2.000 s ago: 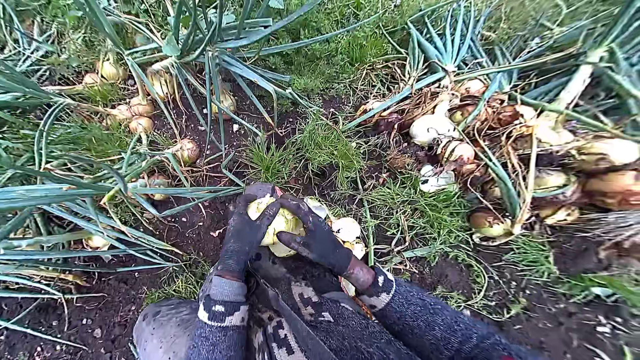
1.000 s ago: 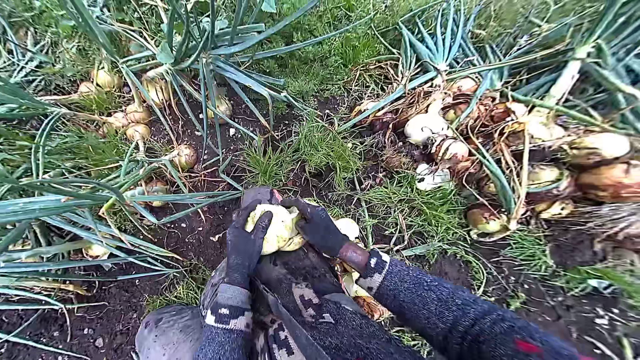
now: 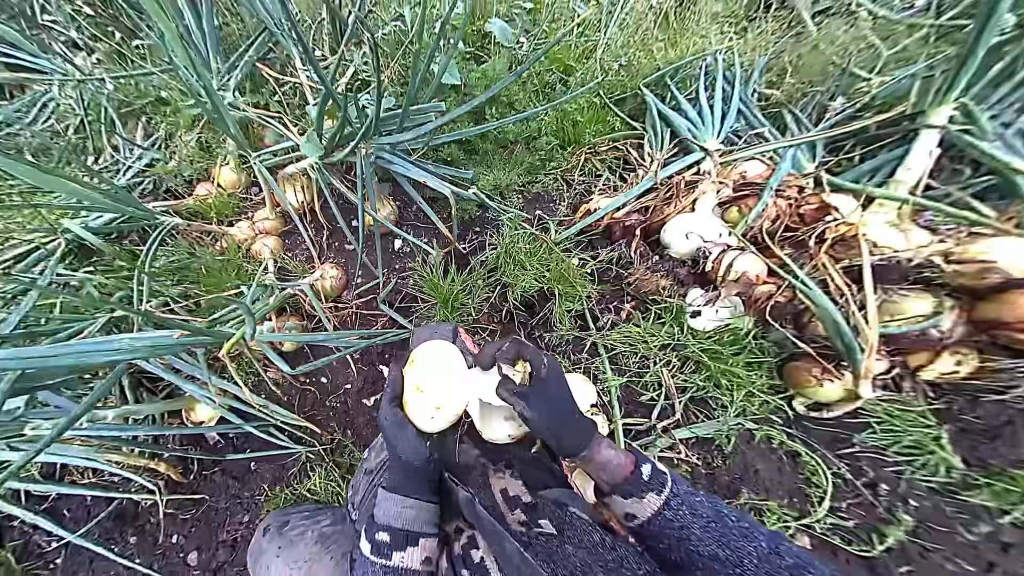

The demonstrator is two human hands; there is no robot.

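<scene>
Both my hands wear dark gloves. My left hand (image 3: 410, 436) is wrapped around the left side of a smooth, pale peeled onion (image 3: 434, 386), low in the middle of the view. Just right of it my right hand (image 3: 548, 392) has its fingers bent around a small yellowish scrap (image 3: 516, 371), perhaps onion skin or root. A second pale onion (image 3: 494, 412) lies between the hands, partly hidden by the right fingers. Another whitish onion (image 3: 582, 390) shows behind the right hand, close to the knuckles. What touches the palms is hidden.
Onions with dry skins and leaves (image 3: 816, 380) are heaped at right. Growing onions (image 3: 329, 281) with long green leaves (image 3: 104, 348) stand at left. Grass tufts (image 3: 536, 268) and dark soil lie ahead. My knee (image 3: 300, 540) is at the bottom.
The hands have drawn apart; the right hand has moved from the held onion to a small scrap. The held onion now shows a smooth, pale face, and a second one shows between the hands.
</scene>
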